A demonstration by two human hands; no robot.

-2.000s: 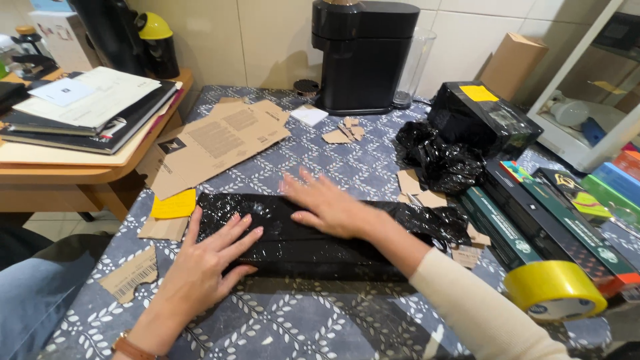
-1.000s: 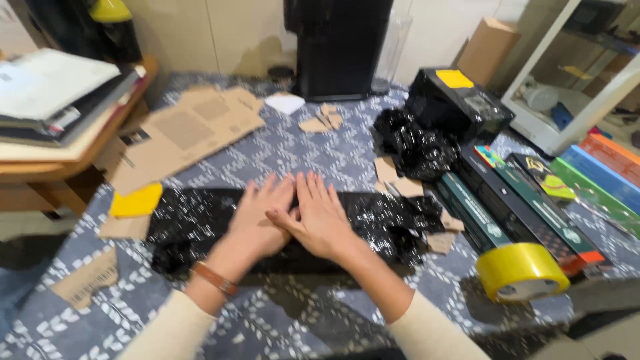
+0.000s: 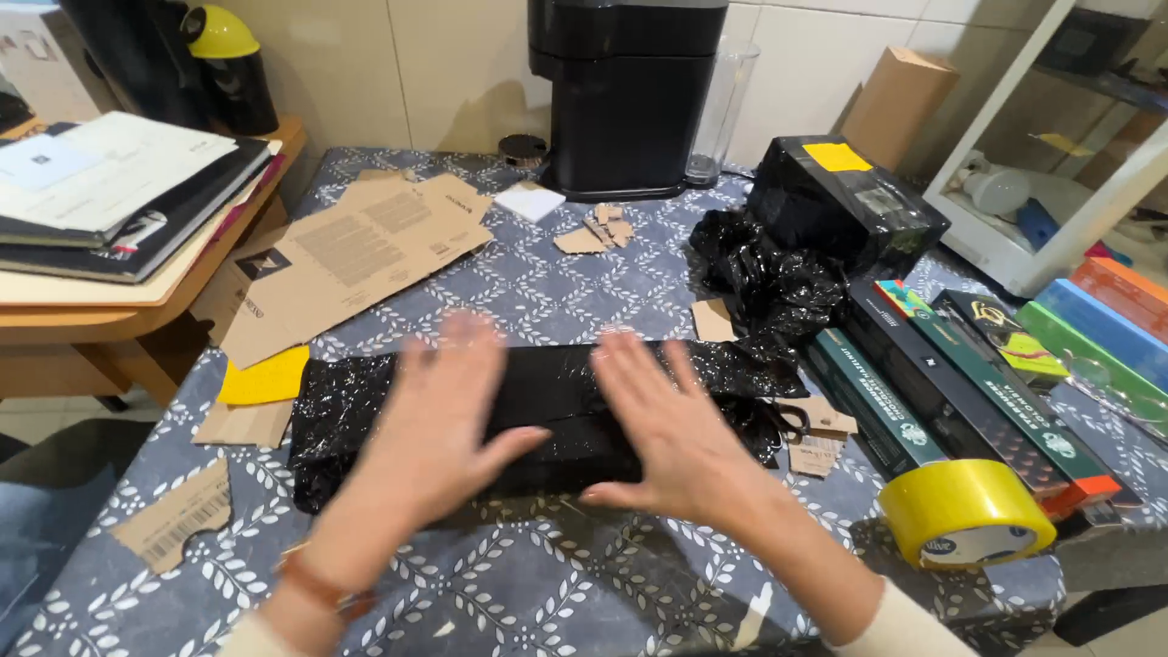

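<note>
A long parcel wrapped in shiny black plastic (image 3: 538, 392) lies across the patterned tablecloth in front of me. My left hand (image 3: 447, 429), blurred, is over its left half with the fingers apart, and my right hand (image 3: 671, 429) is spread over the right half; neither grasps anything. Whether the palms press on the plastic or hover just above it, I cannot tell. The handle of scissors (image 3: 792, 422) shows by the parcel's right end. A yellow piece (image 3: 265, 376) lies at its left end. A roll of yellow tape (image 3: 967, 513) sits at the right.
Flattened cardboard (image 3: 365, 260) and torn scraps (image 3: 598, 230) lie behind the parcel. Crumpled black plastic (image 3: 776, 274), a black-wrapped box (image 3: 844, 205) and several slim boxes (image 3: 967, 392) stand at right. A black coffee machine (image 3: 630, 100) is at the back, papers (image 3: 109, 173) at left.
My hands were close together on the middle of the parcel one second ago; now they are apart. Two seconds ago my left hand was at the parcel's left end.
</note>
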